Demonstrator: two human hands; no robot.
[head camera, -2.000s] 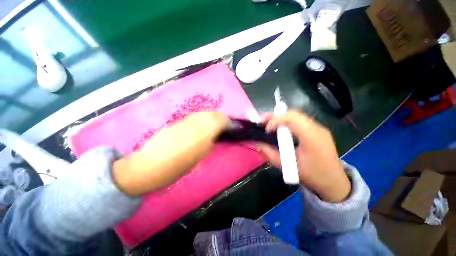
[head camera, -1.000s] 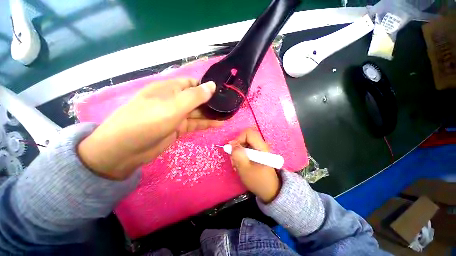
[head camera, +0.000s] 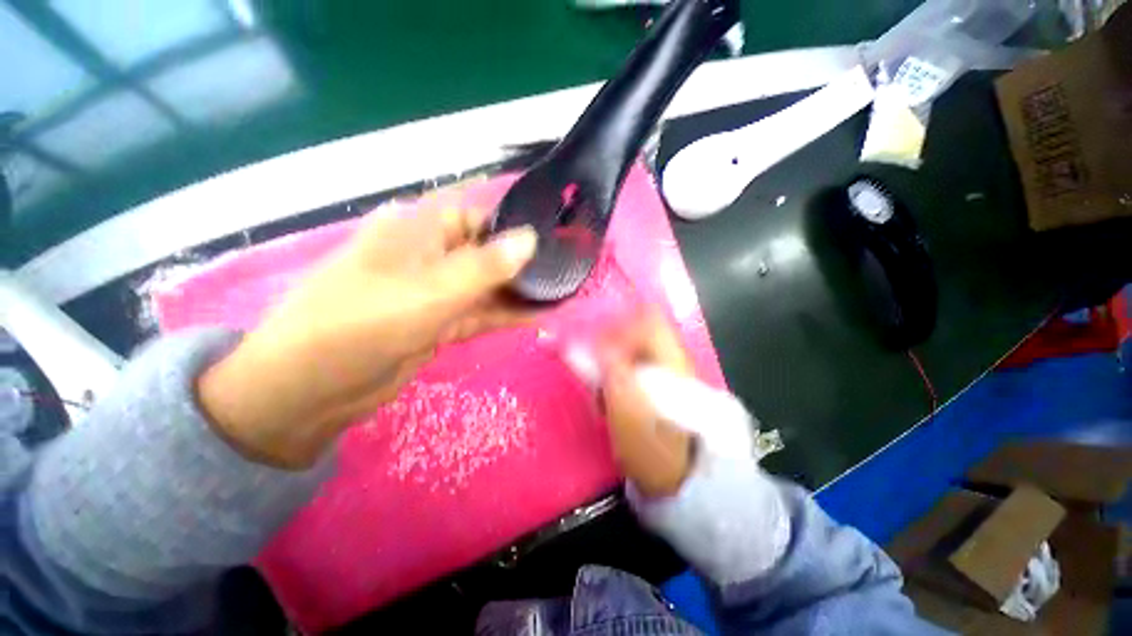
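My left hand (head camera: 372, 311) holds a glossy black handle housing (head camera: 583, 155) by its rounded wide end, thumb on top, over the pink pad (head camera: 310, 559). The narrow end points up and away over the belt rail. A red wire shows on the wide end. My right hand (head camera: 646, 404) is just right of and below that end, blurred by motion; it holds the white pen screwdriver (head camera: 695, 404), also blurred, and its tip cannot be made out. A pile of pale specks, likely screws (head camera: 453, 429), lies on the nearer part of the pad.
A white housing (head camera: 708, 174) lies beyond the pad, and another black housing (head camera: 894, 261) with a red wire lies right. A clear bag (head camera: 900, 112) and carton (head camera: 1061, 137) are back right. A white housing (head camera: 56, 342) is at left. The green belt (head camera: 459, 62) runs behind its white rail.
The black housing has come up into my left hand with its wide end showing. My right hand went down to the pale pile and has since moved up toward the housing.
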